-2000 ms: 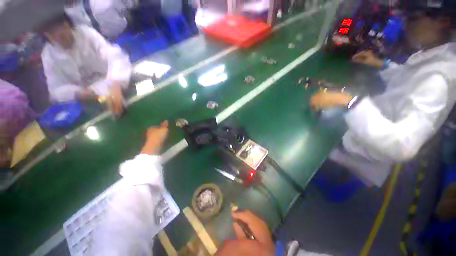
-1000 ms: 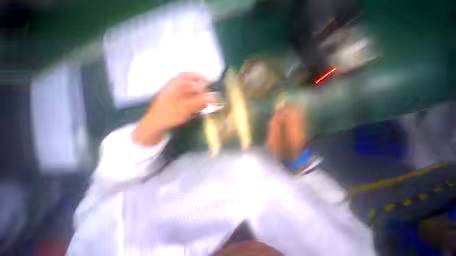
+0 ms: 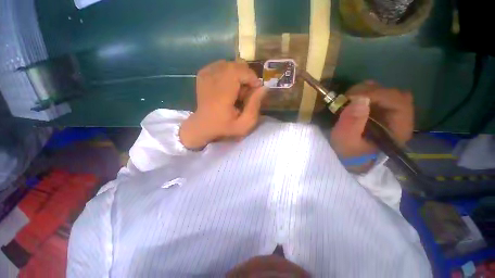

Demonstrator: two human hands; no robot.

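Note:
A small circuit board in a pale-rimmed housing [image 3: 279, 74] lies on a brown fixture [image 3: 286, 100] between two pale yellow strips [image 3: 316, 40]. My left hand [image 3: 228, 100] is at its left side, thumb and forefinger together at the board's left edge; whether they pinch a small lead cannot be seen. My right hand [image 3: 372, 117] grips a soldering iron [image 3: 339, 103] with a brass-coloured collar. Its thin shaft points up-left and its tip is at or very near the board's right edge.
A tan round holder with a silvery mass [image 3: 388, 13] stands at the top right. Black equipment [image 3: 477, 27] with a cord is at the far right. A small spool [image 3: 58, 87] and a white ribbed stack [image 3: 24, 54] are at left. Red items [image 3: 57, 217] lie lower left, below the bench.
The view has tilted down and sharpened. My left hand, earlier reaching over the bench and then holding a small shiny piece, is now at the board. The iron now reaches the board's right side.

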